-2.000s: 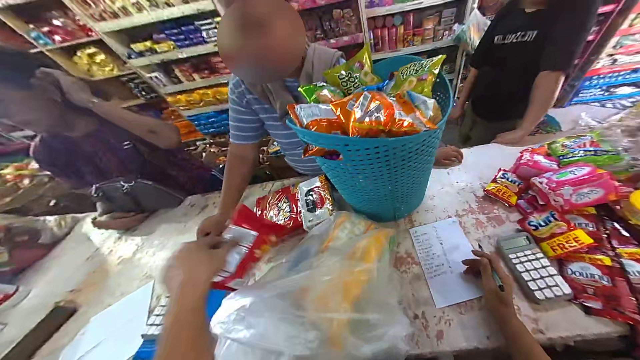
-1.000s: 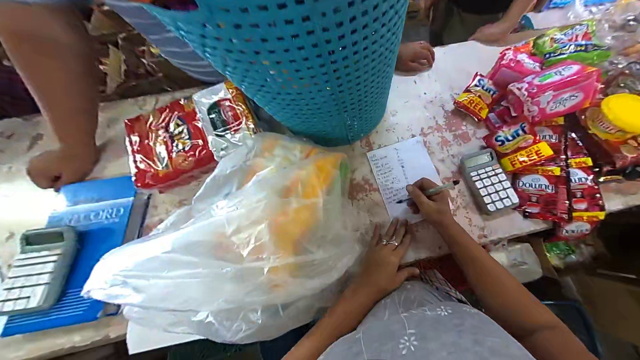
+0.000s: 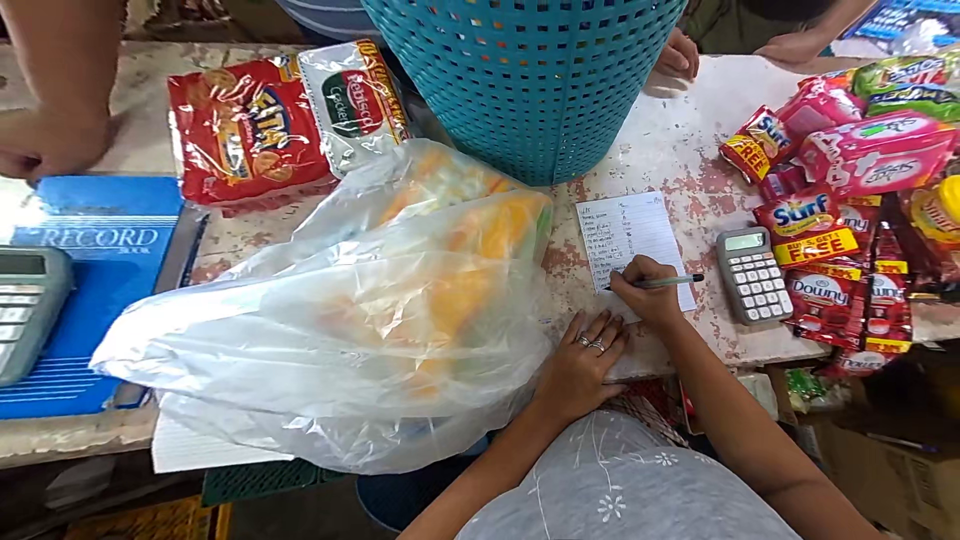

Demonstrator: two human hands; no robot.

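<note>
My right hand [image 3: 649, 296] holds a pen [image 3: 671, 281] with its tip on a lined sheet of paper [image 3: 630, 225] that bears a handwritten list. My left hand [image 3: 583, 364], with rings on it, lies flat on the counter just below the sheet, fingers apart. Left of it is a full translucent plastic bag [image 3: 360, 315] with orange and yellow packs inside. Behind the sheet stands a teal plastic basket [image 3: 540, 90]. A grey calculator [image 3: 754, 276] lies right of the sheet.
Red biscuit pack [image 3: 251, 135] and cracker pack [image 3: 352, 105] lie behind the bag. At left a second calculator [image 3: 26, 311] sits on a blue record book [image 3: 112, 210]. Surf [image 3: 810, 221] and Downy sachets [image 3: 825, 296] lie at right. Other people's hands rest across the counter.
Two seconds ago my left hand was by the red pack at the left; now it lies beside the paper. My right hand has moved onto the sheet with the pen. The view has tilted down.
</note>
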